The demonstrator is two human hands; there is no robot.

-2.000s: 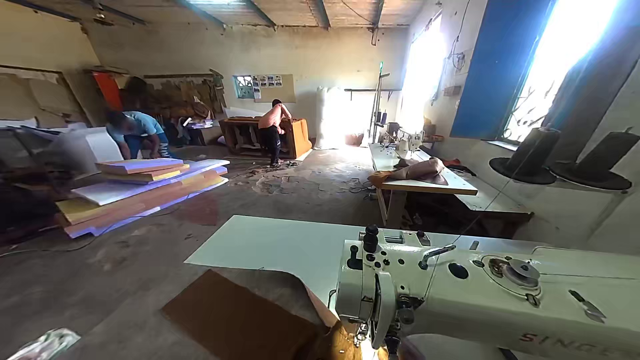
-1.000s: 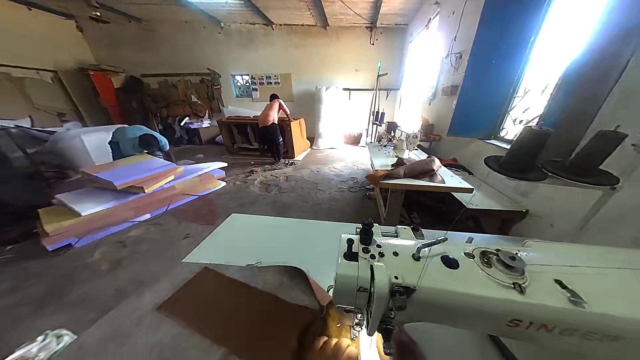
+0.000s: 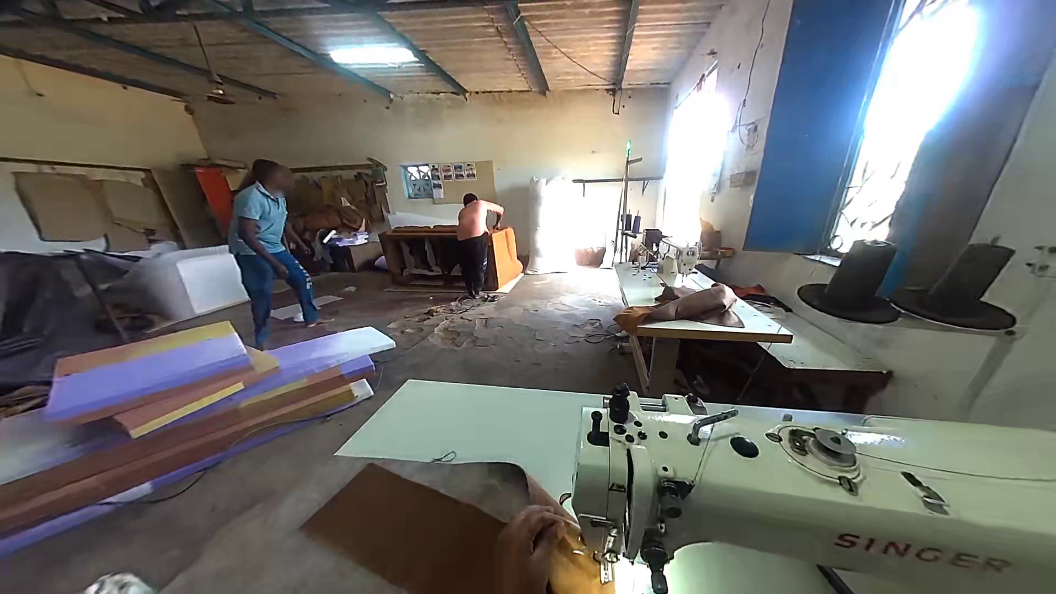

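A cream Singer sewing machine (image 3: 742,478) fills the lower right. My left hand (image 3: 530,540) is at the bottom, just left of the needle area (image 3: 609,549), its fingers curled on the edge of a brown sheet of leather-like material (image 3: 404,520). The sheet hangs over the table's near edge, with its greyish underside showing where it curves. A yellow-lit patch beside the hand is too unclear to tell as fingers or material. My right hand is not in view. The white tabletop (image 3: 470,417) extends left of the machine head.
Stacked foam slabs (image 3: 206,396) lie at left. A person in a blue shirt (image 3: 268,247) is beyond them; another person (image 3: 476,239) bends at a sofa frame (image 3: 412,256). Black thread cones (image 3: 862,276) stand at right. Another sewing table (image 3: 709,330) holds brown material.
The person in blue, bent low behind the foam earlier, now stands upright, farther right. My left hand has its fingers curled differently at the sheet's edge. The view has tilted up.
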